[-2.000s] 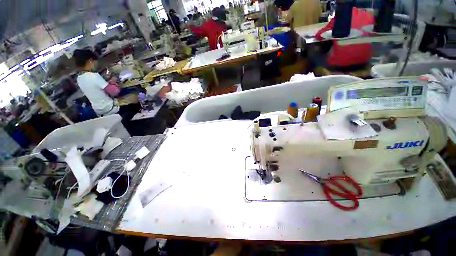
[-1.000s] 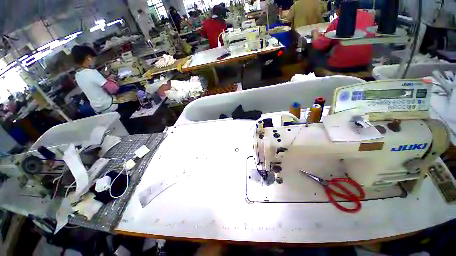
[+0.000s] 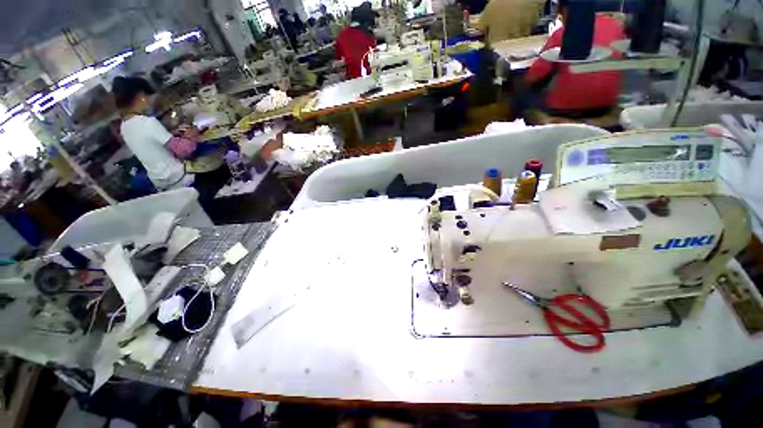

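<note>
No hand can be made out; a small blurred brownish patch shows at the bottom edge, too cut off to name. The cream-white JUKI sewing machine head [image 3: 577,242] stands on the right of the white table [image 3: 335,351]. Its presser foot and needle area [image 3: 443,291] shows no cloth under it. Red-handled scissors [image 3: 576,322] lie on the machine bed right of the needle, blades pointing left. A pale flat strip [image 3: 261,322] lies on the table's left part.
A control panel [image 3: 636,160] sits on the machine. Thread cones [image 3: 525,187] and a white trough with dark cloth [image 3: 410,188] stand behind. White pieces and a cable [image 3: 199,309] lie on the grey side table. A person in white [image 3: 155,146] stands far left.
The view has shifted slightly. The far person in red has drawn in an outstretched arm. The machine, scissors and pale strip lie as before.
</note>
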